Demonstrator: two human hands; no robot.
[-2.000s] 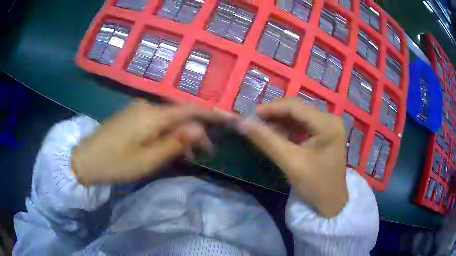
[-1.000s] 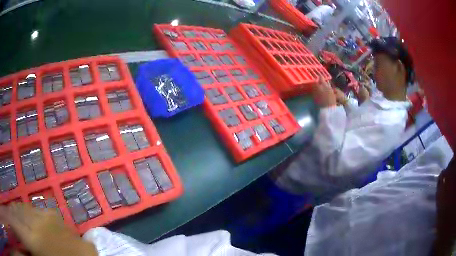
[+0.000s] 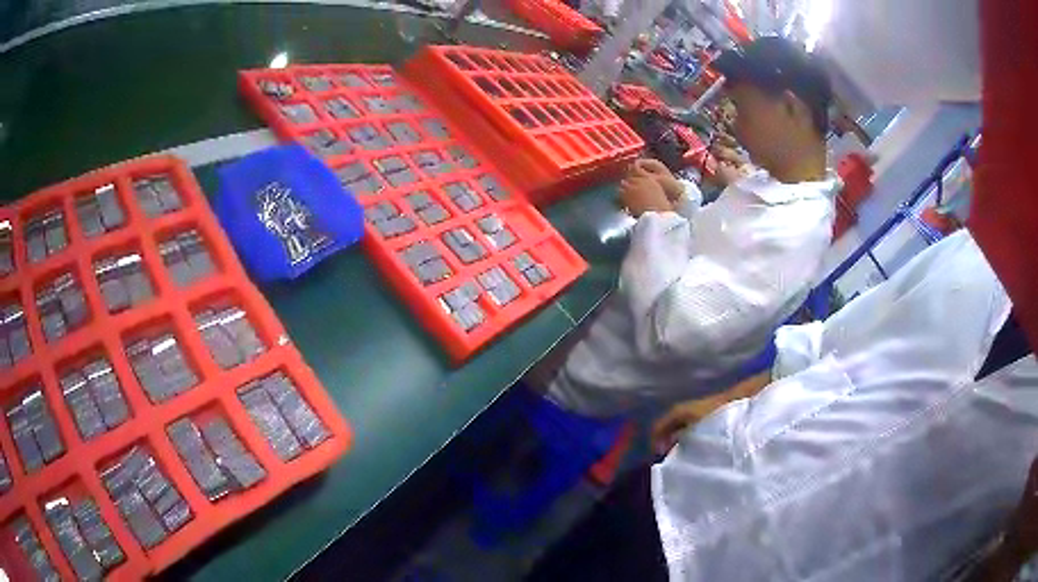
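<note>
Neither of my hands shows. A red-orange compartment tray (image 3: 315,400) lies at the left, cut off by the picture's edge. Its visible pockets hold grey strip bundles (image 3: 283,415), mostly two side by side. A blue parts bin (image 3: 246,200) sits just right of the tray's far part, with small silver metal parts (image 3: 289,224) scattered in it.
A second filled tray (image 3: 408,298) lies right of the bin; stacked trays (image 3: 515,146) stand beyond it. A seated worker (image 3: 728,262) in a white smock is at the green bench (image 3: 376,392). Another person in white (image 3: 842,455) is close at right, one bare hand low.
The view has swung right, away from my hands working over the tray. My right hand, at lower left a second ago, has left the picture. The nearby person's hand has come into view.
</note>
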